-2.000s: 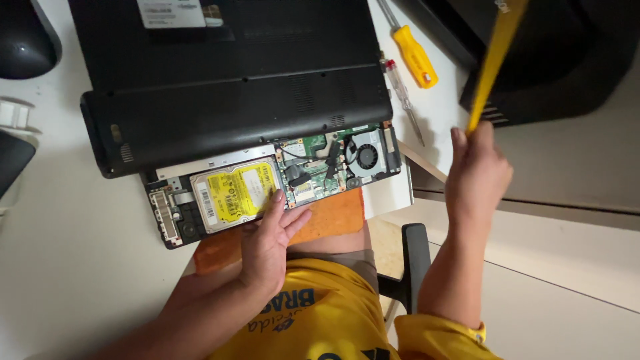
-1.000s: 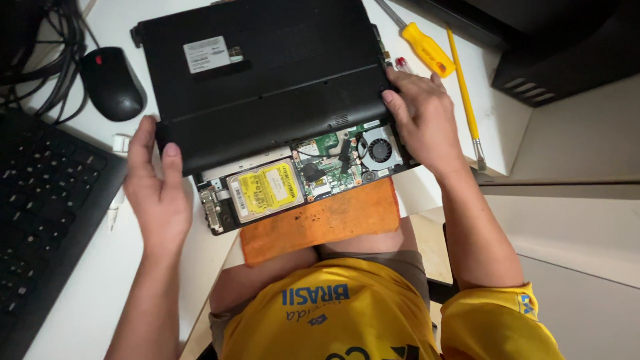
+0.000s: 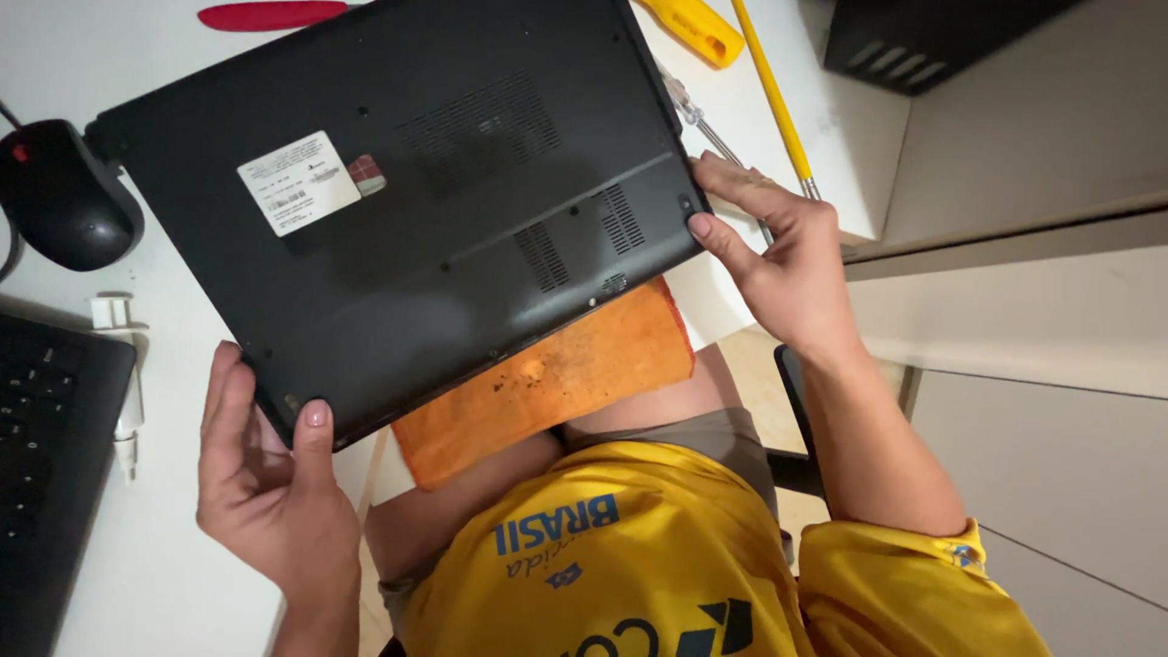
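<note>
A black laptop [image 3: 392, 274] lies underside up, its bottom cover with vent slots and a white label facing me. My left hand [image 3: 283, 502] grips its lower left corner, thumb on the cover and fingers beneath the edge. At the right edge, my right hand [image 3: 785, 246] holds the other near corner between thumb and fingers. The hard drive, board and fan are hidden under the cover. An orange cloth [image 3: 557, 383] with dark specks shows below the laptop's near edge, partly over my lap.
A black mouse [image 3: 68, 196], a keyboard [image 3: 55, 438] and a syringe [image 3: 130, 392] are at left. Beyond the laptop lies a red-handled tool [image 3: 274, 15]. A yellow handle [image 3: 698, 32], a clear-handled screwdriver [image 3: 716, 137] and a yellow brush [image 3: 776, 91] lie at right.
The bottom cover has moved toward me over the exposed hard drive, board and fan. My right hand, which held the yellow brush two seconds ago, is now on the laptop; the brush lies on the desk.
</note>
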